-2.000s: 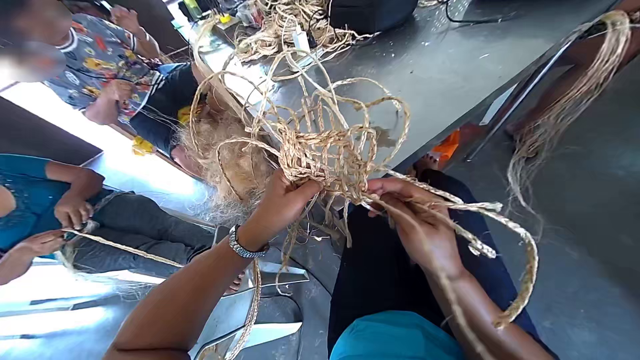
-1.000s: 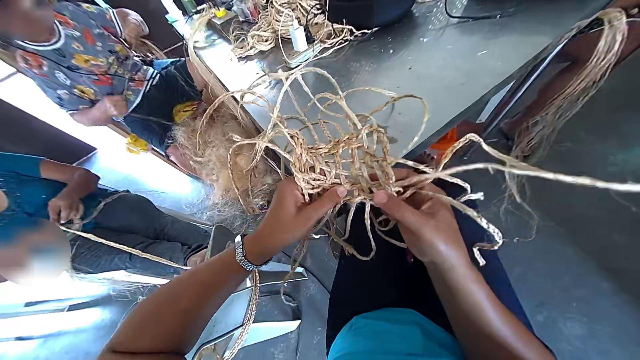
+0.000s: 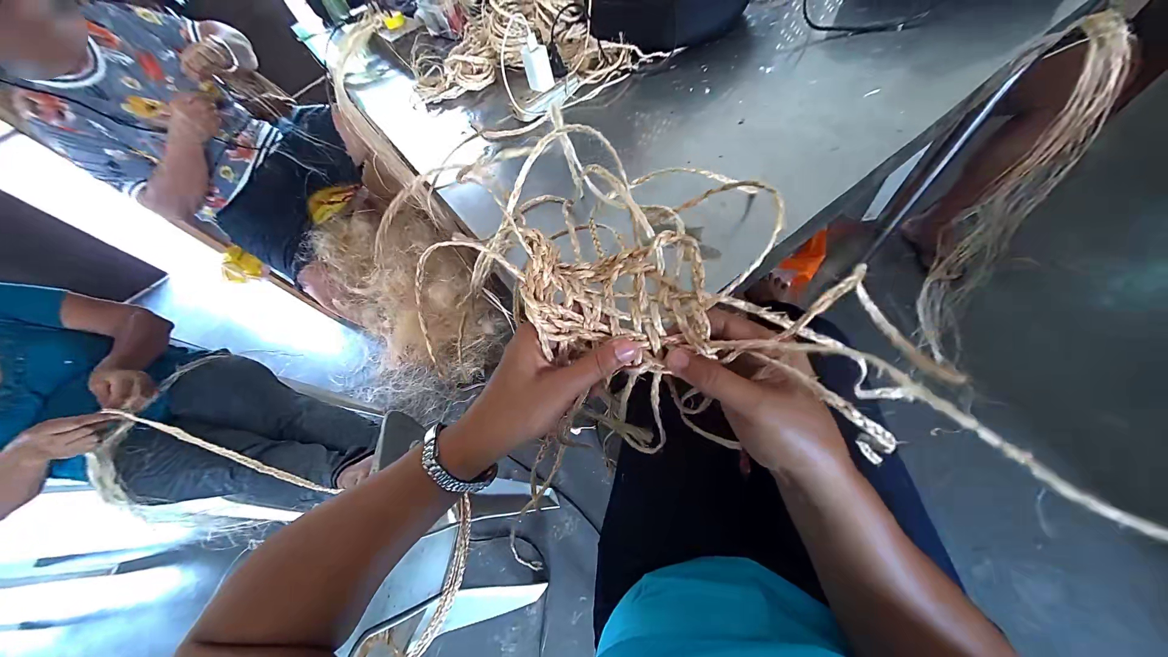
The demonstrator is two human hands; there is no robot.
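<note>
A loosely woven piece of braided natural-fibre cord [image 3: 598,287] is held above my lap, close to the table edge. My left hand [image 3: 543,383] grips its lower left side, thumb on the front. At its lower right, my right hand [image 3: 753,388] pinches the cords between thumb and fingers. Both thumbs are nearly together at the lower edge. Loose cord ends loop upward from the weave and hang beneath it. One long cord [image 3: 995,447] runs from near my right hand to the right frame edge. The fingers behind the weave are partly hidden.
A metal table [image 3: 776,119] bears a cord heap [image 3: 484,55], a white bottle [image 3: 537,64] and a black object [image 3: 666,18]. Loose fibre [image 3: 411,292] lies left of the weave. Two people work fibre at left. Fibre strands [image 3: 1040,164] hang at the right.
The long cord beside my right hand stretched level to the right one second ago; now it slopes down to the right. My hands remain at the weave's lower edge.
</note>
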